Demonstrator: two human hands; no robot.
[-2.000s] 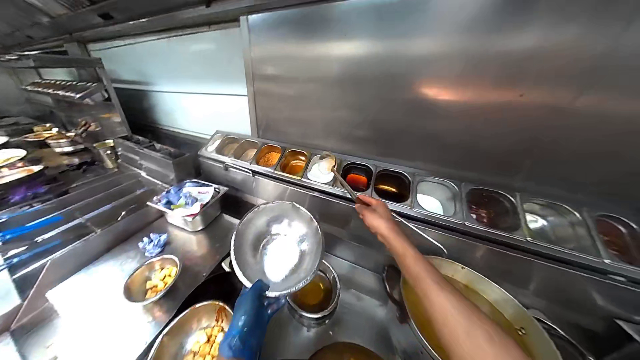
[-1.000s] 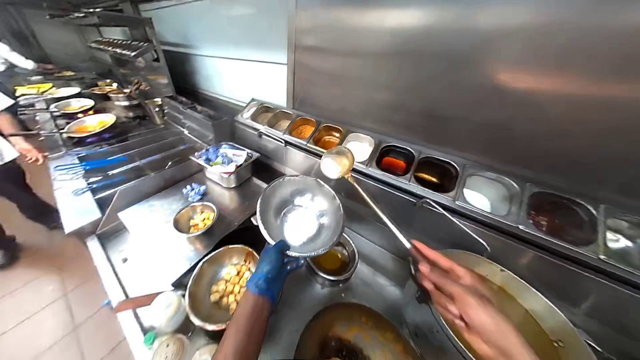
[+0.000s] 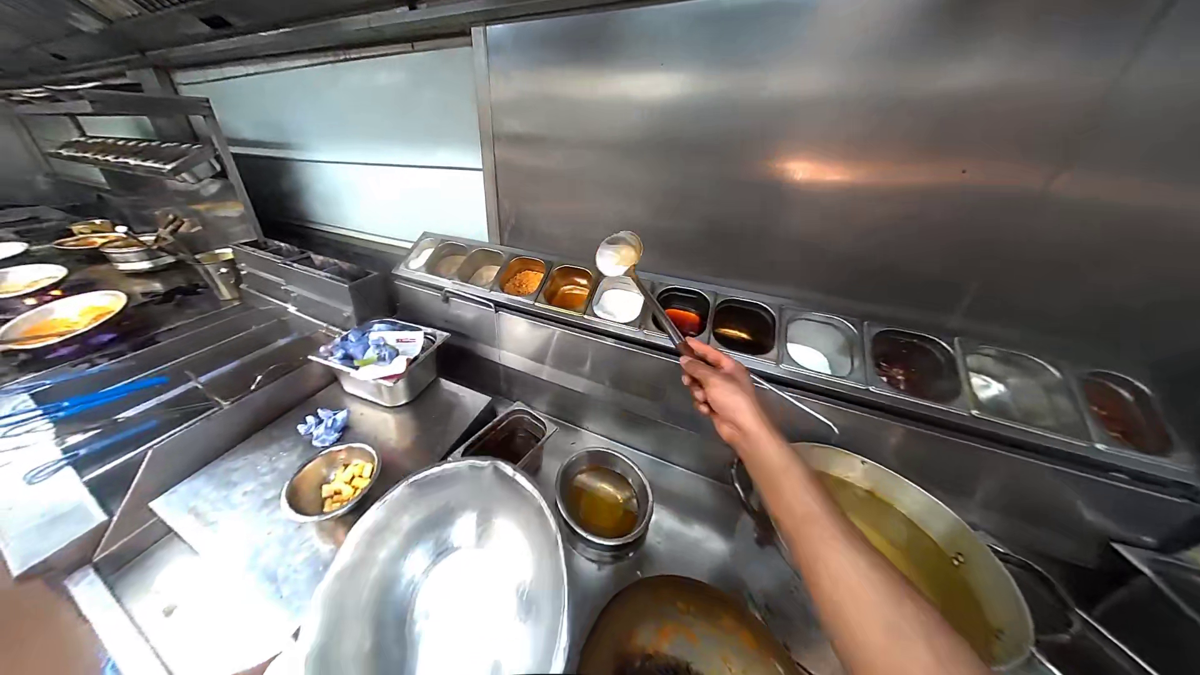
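Observation:
My right hand [image 3: 720, 384] grips the handle of a long ladle [image 3: 620, 254], whose bowl is tilted above the row of metal seasoning pans, just over the pan of white powder [image 3: 619, 301]. A pan of red-orange liquid [image 3: 682, 311] and one of dark liquid [image 3: 743, 328] sit to its right. A large metal bowl [image 3: 450, 572], shiny and seemingly without food, fills the lower middle. My left hand is out of sight; whether it holds that bowl cannot be seen. Behind the bowl stands a round pot of yellowish oil [image 3: 604, 502].
A wok [image 3: 684, 628] lies at the bottom edge. A wide pot of yellow liquid [image 3: 900, 534] stands under my right forearm. At left are a small bowl of yellow cubes [image 3: 331, 482], a crumpled blue glove [image 3: 323, 427] and a metal tub [image 3: 394, 375]. Filled pans [image 3: 62, 319] stand farther left.
The large bowl is now lower and closer to the camera, and my blue-gloved left hand has gone out of view. My right hand, open-fingered around the ladle a second ago, is now closed on it.

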